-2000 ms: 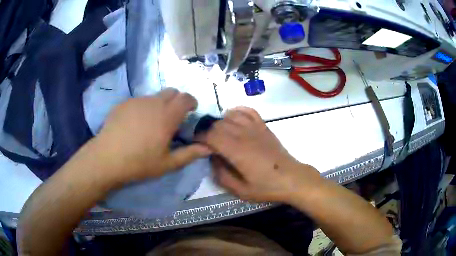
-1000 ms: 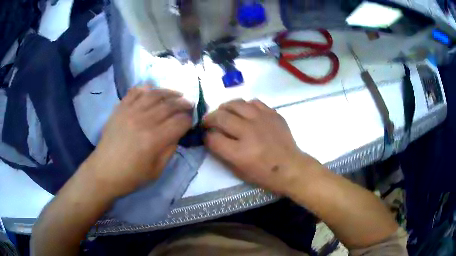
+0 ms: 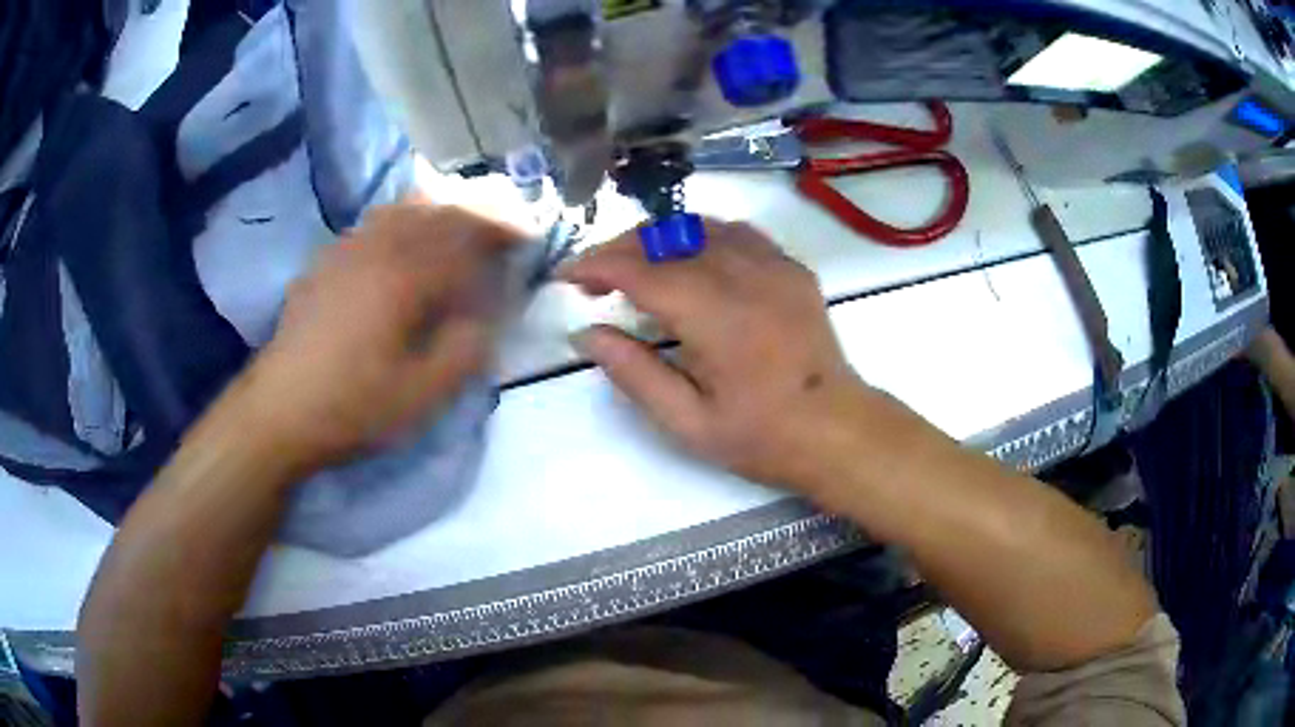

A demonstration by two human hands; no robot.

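Observation:
The pale grey-blue cloth [image 3: 384,490] lies under and below my left hand [image 3: 405,320], which is blurred and rests on it with bent fingers. My right hand [image 3: 717,334] is right of it, fingertips at a small dark edge of the cloth [image 3: 551,256] just in front of the needle area. Its thumb and forefinger are apart. Whether the right fingers pinch the edge is unclear. The sewing machine head [image 3: 440,71] stands above, with the presser foot [image 3: 580,216] partly hidden near the bright lamp spot.
Red-handled scissors [image 3: 888,199] lie right of the blue tension knobs [image 3: 673,236]. A thin brownish tool [image 3: 1075,284] and a dark fabric strip [image 3: 1163,298] lie farther right. Navy and grey cut pieces [image 3: 121,270] are heaped at left. A printed ruler [image 3: 568,589] runs along the front edge.
Both hands have moved up towards the needle, carrying the cloth's dark edge with them. The pale cloth's lower end has shifted up, away from the ruler. The camera view has shifted slightly.

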